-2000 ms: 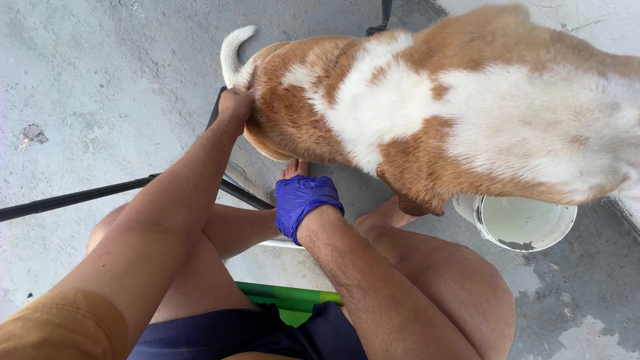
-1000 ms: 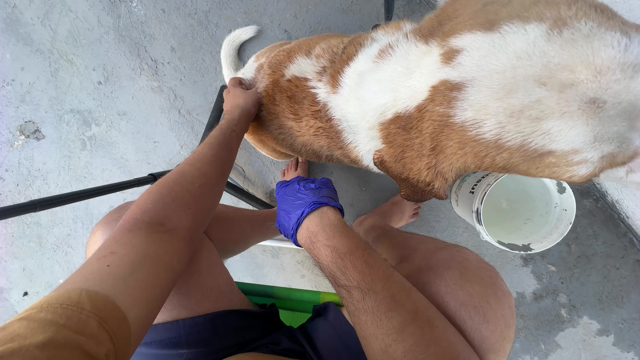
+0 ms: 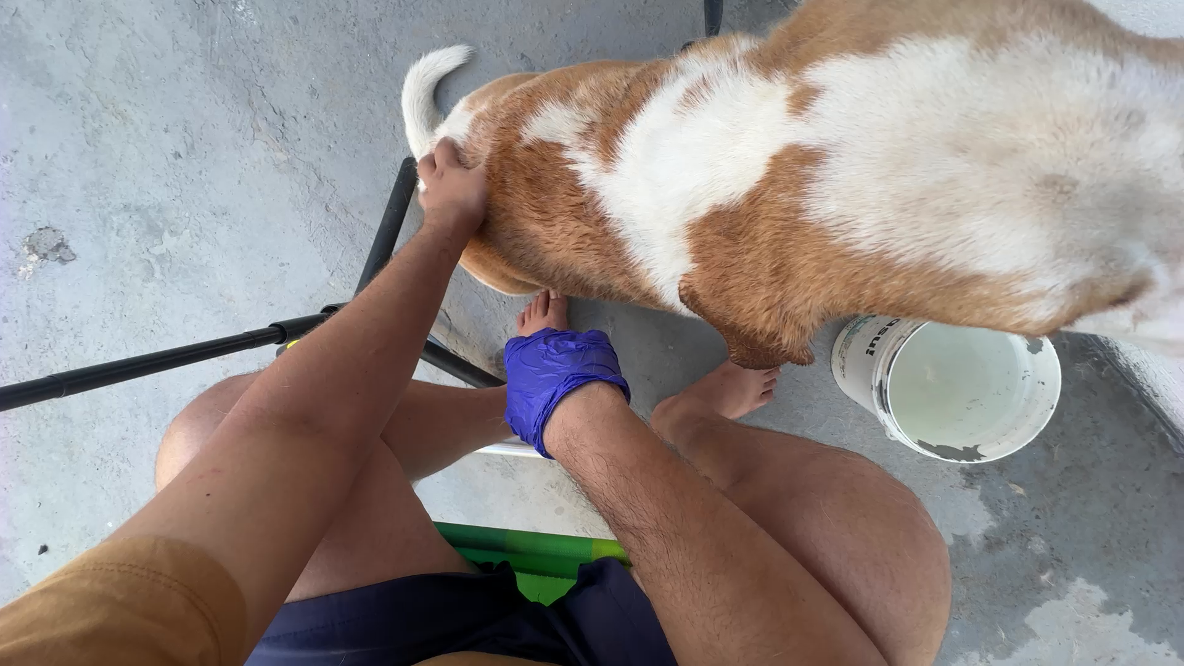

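A brown and white dog [image 3: 647, 166] stands across the upper part of the head view, its white tail [image 3: 423, 92] at the left and its head out of sight to the right. My bare left hand [image 3: 451, 188] rests on the dog's rump at the base of the tail, its fingers bent; whether they grip anything is not clear. My right hand [image 3: 566, 381], in a purple disposable glove, is bunched near my foot [image 3: 544, 313], just below the dog's flank. Its fingers are curled out of sight, so what it holds, if anything, is hidden.
A white plastic bucket [image 3: 856, 356] with pale liquid stands on the worn grey floor [image 3: 185, 185] at the right, below the dog. A black tubular pole [image 3: 166, 359] runs in from the left under my left arm. Green fabric [image 3: 518, 546] shows between my thighs.
The dog's front part has shifted somewhat, and more of the bucket and my foot beside it shows than two seconds ago. My left hand stays at the rump; my gloved right hand has barely moved.
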